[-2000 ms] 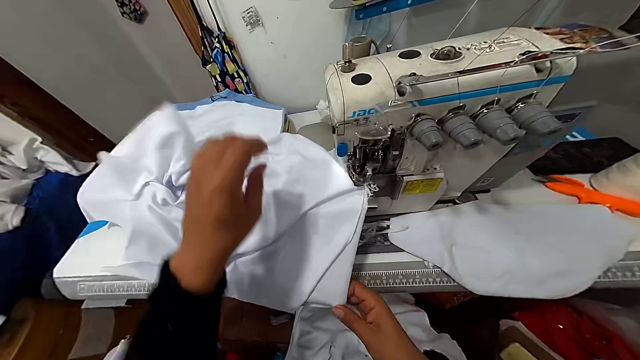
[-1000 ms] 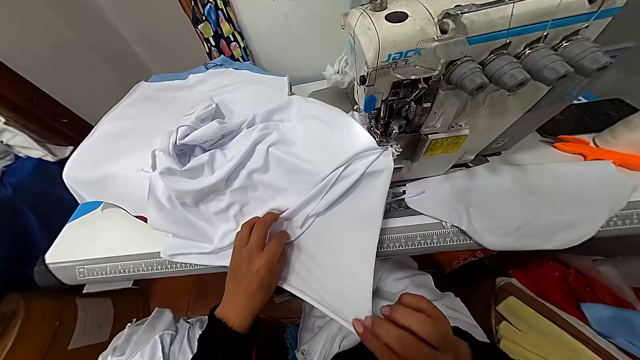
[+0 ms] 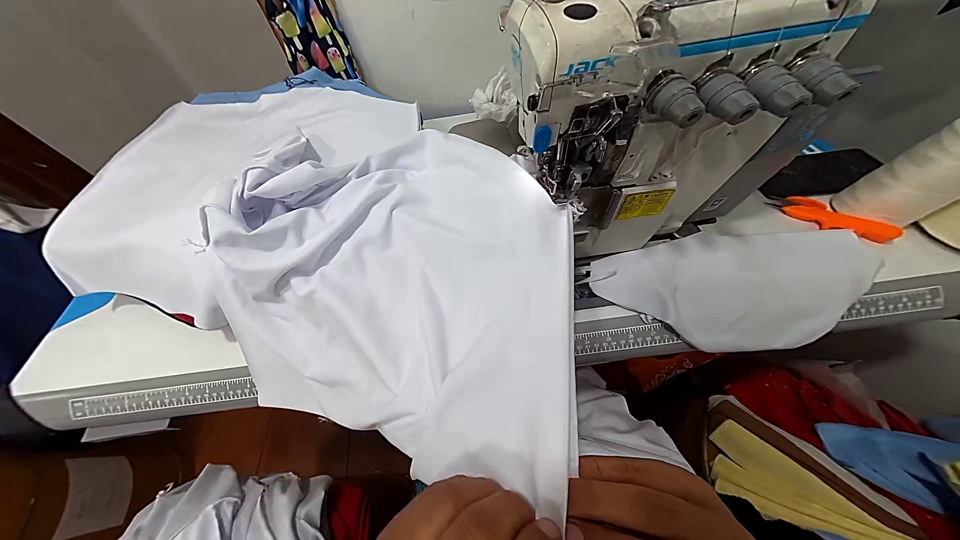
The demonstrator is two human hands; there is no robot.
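A white fabric garment piece (image 3: 450, 285) lies over the front edge of the table, its upper right corner at the needle area of a Jack overlock sewing machine (image 3: 592, 150). At the bottom centre my left hand (image 3: 472, 510) grips the lower end of this fabric. My right hand (image 3: 645, 499) is beside it, fingers closed at the fabric's straight right edge, the two thumbs close together. The edge runs taut from the hands up to the machine. A smaller white cut piece (image 3: 742, 289) lies right of the machine's foot area.
More white fabric (image 3: 150, 180) is stacked at the left, over blue cloth. Orange-handled snips (image 3: 840, 219) and a thread cone (image 3: 907, 176) lie at the right. A ruler strip (image 3: 165, 397) runs along the table's front edge. Below are coloured fabric scraps (image 3: 787, 480) and white cloth (image 3: 225, 502).
My left hand, earlier above the fabric and then resting on it, has moved down beside my right hand at the fabric's lower end. The fabric's right edge now hangs straighter. The view has shifted closer.
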